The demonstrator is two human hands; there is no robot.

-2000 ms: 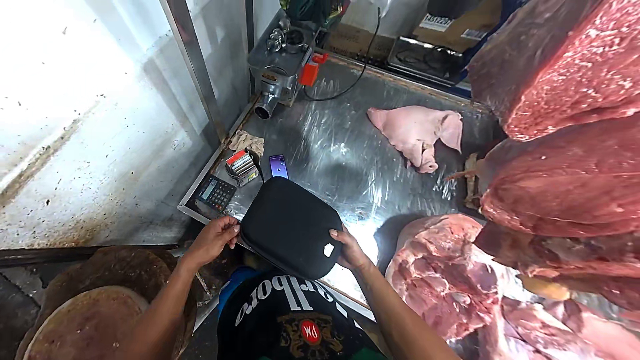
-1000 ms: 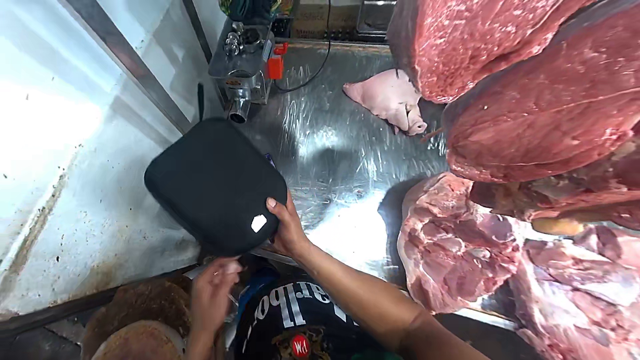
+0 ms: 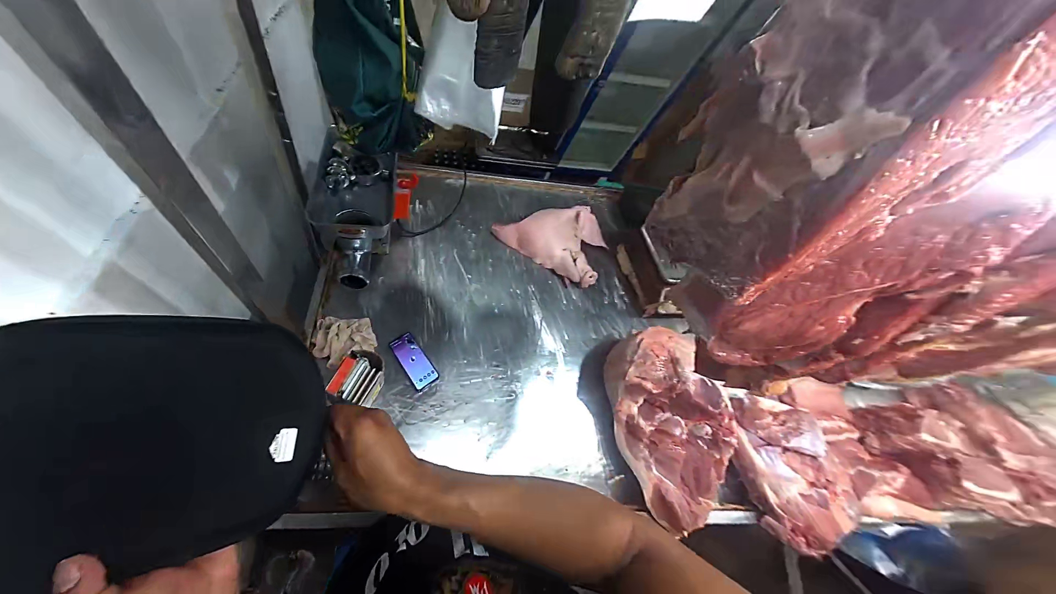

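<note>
A black zippered case [image 3: 157, 445] with a small white tag fills the lower left of the view. My left hand [image 3: 148, 573] grips its bottom edge, thumb over the front. At the case's right edge is my right hand [image 3: 371, 454], its fingers partly hidden behind the case, so its hold is unclear. Just beyond that hand stand a holder packed with small cards or booklets [image 3: 359, 379] and a crumpled cloth [image 3: 342, 338]. A lit smartphone [image 3: 414, 361] lies on the metal table [image 3: 462, 313] to their right.
A meat grinder [image 3: 355, 223] with a red part stands at the table's back left. A piece of pig's head [image 3: 557, 243] lies toward the back. Raw meat cuts [image 3: 676, 421] line the right front, and large pieces [image 3: 891, 247] hang above them. A metal post [image 3: 157, 157] runs along the left wall.
The case has moved left and closer to the camera, uncovering the phone and card holder. My left hand now holds its bottom edge; a second ago that hand was blurred below it. The view has shifted.
</note>
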